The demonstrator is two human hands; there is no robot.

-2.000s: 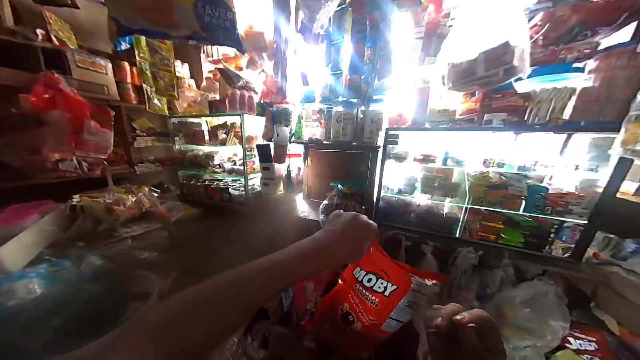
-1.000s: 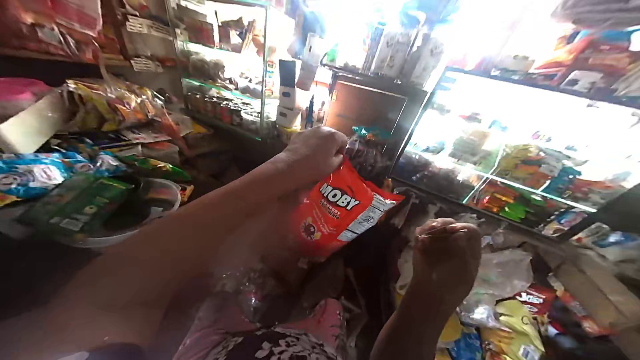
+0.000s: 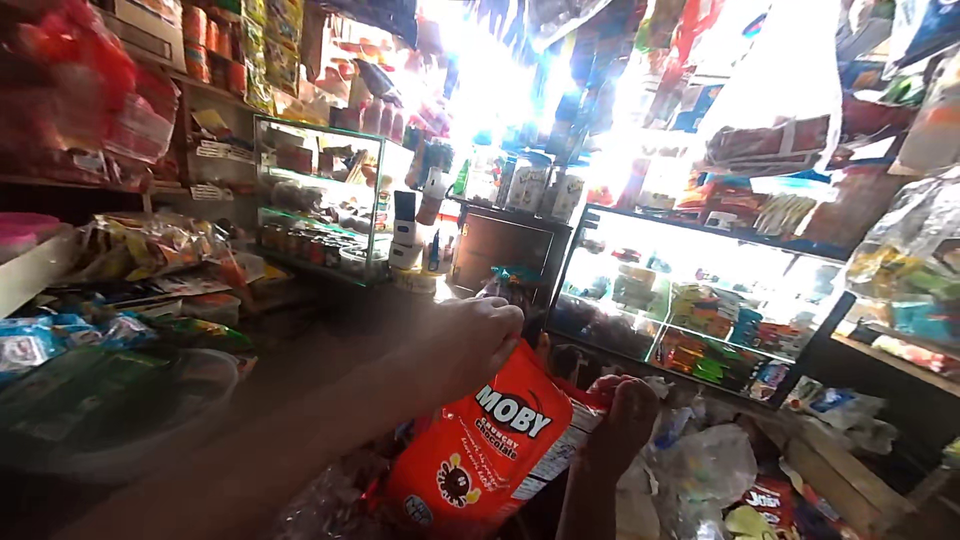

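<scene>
A red Moby chocolate snack bag [image 3: 495,442] hangs tilted at the lower middle, its printed front toward me. My left hand [image 3: 480,334] grips its top left corner, fingers curled over the edge. At the top right edge of the same bag, my right hand [image 3: 626,412] pinches the red film between thumb and fingers. The back panel with small print shows between the two hands. The bag's bottom runs out of the frame.
A lit glass display case [image 3: 697,300] with packets stands at right, a smaller glass case [image 3: 322,195] at left. Clear plastic bags [image 3: 709,465] lie at lower right. Snack packets [image 3: 150,247] and a round tub [image 3: 217,375] sit at left.
My right hand, apart from the bag one second ago, now holds its top right edge. My left hand has kept its grip. The view has swung noticeably.
</scene>
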